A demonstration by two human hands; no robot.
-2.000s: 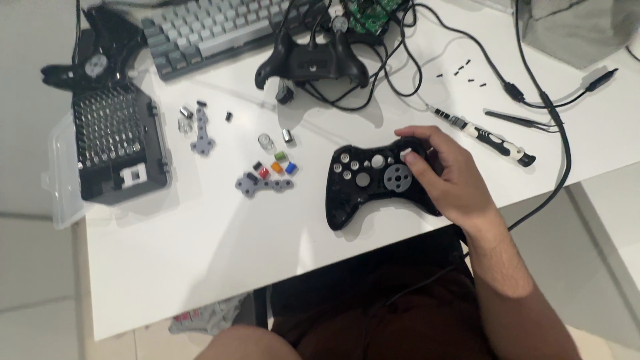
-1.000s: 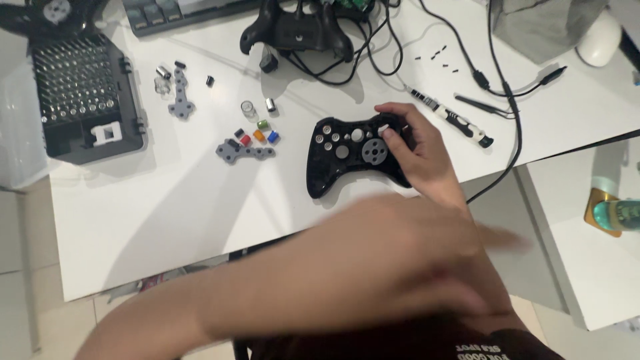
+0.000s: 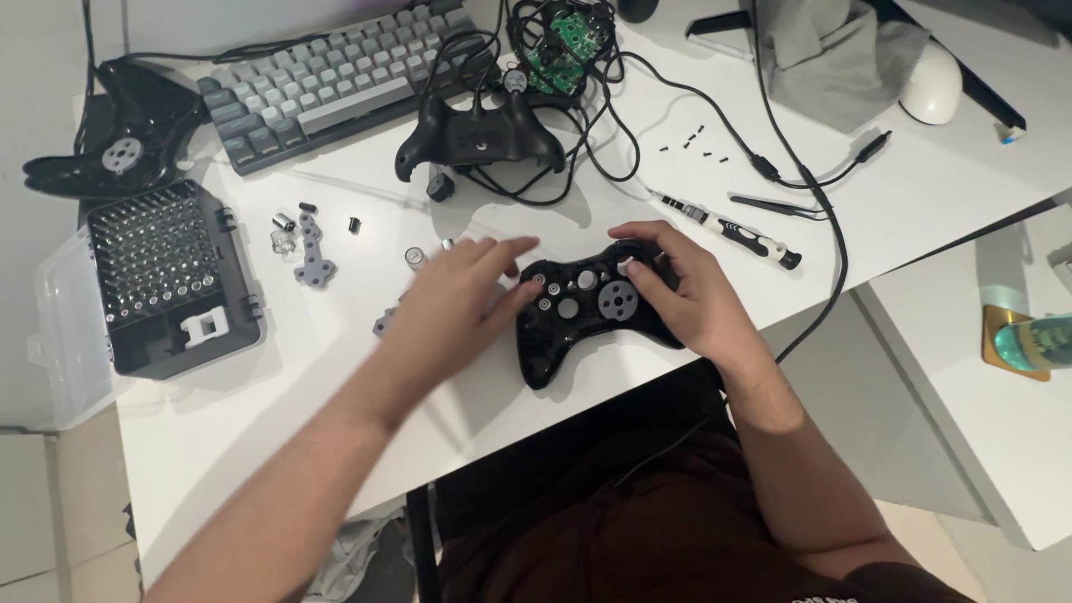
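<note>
A black gamepad front shell (image 3: 548,335) lies on the white desk with its inner side down, a grey D-pad and button openings showing. My right hand (image 3: 691,293) grips its right end, thumb near a small light part. My left hand (image 3: 461,297) is at the left end, thumb by the openings, fingers apart, holding nothing visible. It hides the coloured buttons and most of one grey rubber pad (image 3: 383,323). Another grey rubber pad (image 3: 314,260) lies further left, near small metal cylinders and a clear ring (image 3: 414,256).
A bit case (image 3: 176,268) stands at left, beside a black shell (image 3: 126,134). Behind are a keyboard (image 3: 335,84), a cabled controller back shell (image 3: 477,138) and a green circuit board (image 3: 569,50). Right are a screwdriver (image 3: 745,239), tweezers (image 3: 779,205), several screws (image 3: 691,138) and a mouse (image 3: 932,86).
My left hand, out of view two seconds ago and blurred over the lap one second ago, is now at the shell's left end. My right hand keeps its hold.
</note>
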